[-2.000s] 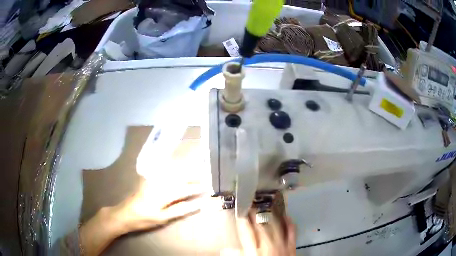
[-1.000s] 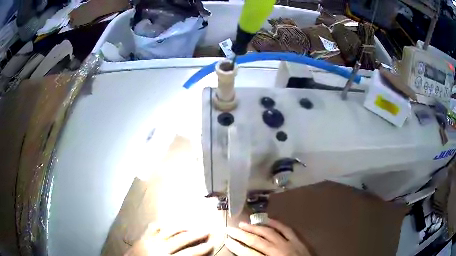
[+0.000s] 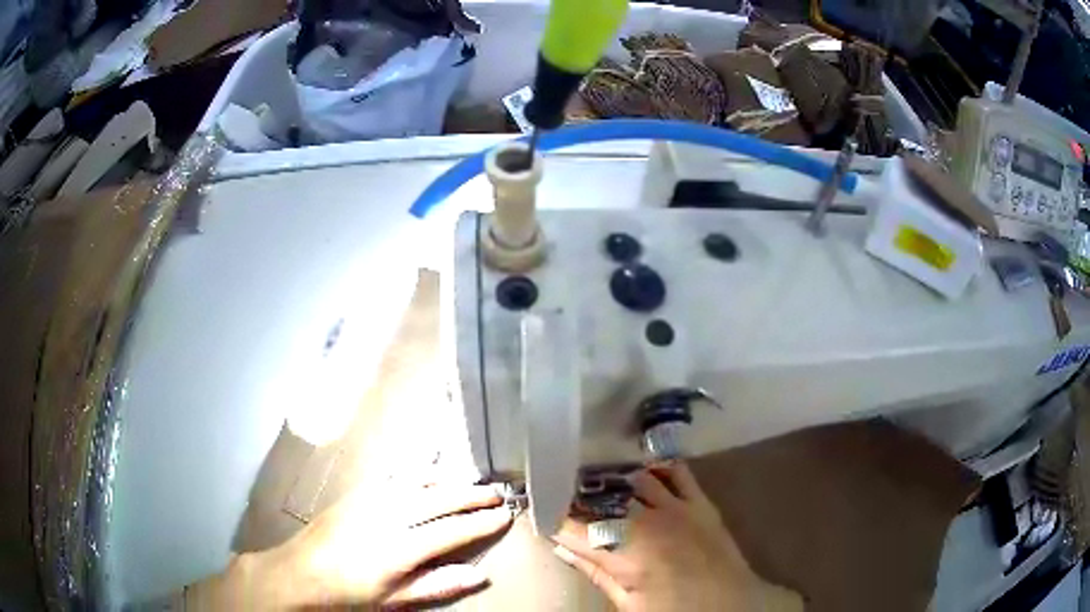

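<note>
A brown fabric panel [image 3: 837, 502] lies under the off-white sewing machine head [image 3: 741, 323], spreading to both sides of it. Its left part is washed out by the lamp's glare, and a small stitched outline shows there. My left hand [image 3: 371, 556] lies flat on the cloth left of the needle area, fingers apart, fingertips at the presser foot [image 3: 516, 496]. My right hand [image 3: 669, 550] rests on the cloth just right of the needle, fingers spread around the small knurled knob [image 3: 607, 533]. The needle is hidden behind the white take-up lever guard [image 3: 551, 418].
A film-edged stack of brown panels [image 3: 90, 383] stands at the left. Tied brown bundles [image 3: 669, 90] and a plastic bag [image 3: 383, 90] lie behind. A neon tool [image 3: 580, 36] hangs above the head. The control panel [image 3: 1028, 167] and white box [image 3: 926, 239] are at right.
The cloth has turned and moved, with a wide part now right of the needle. My left hand has moved up to the presser foot. My right hand has shifted up around the knob.
</note>
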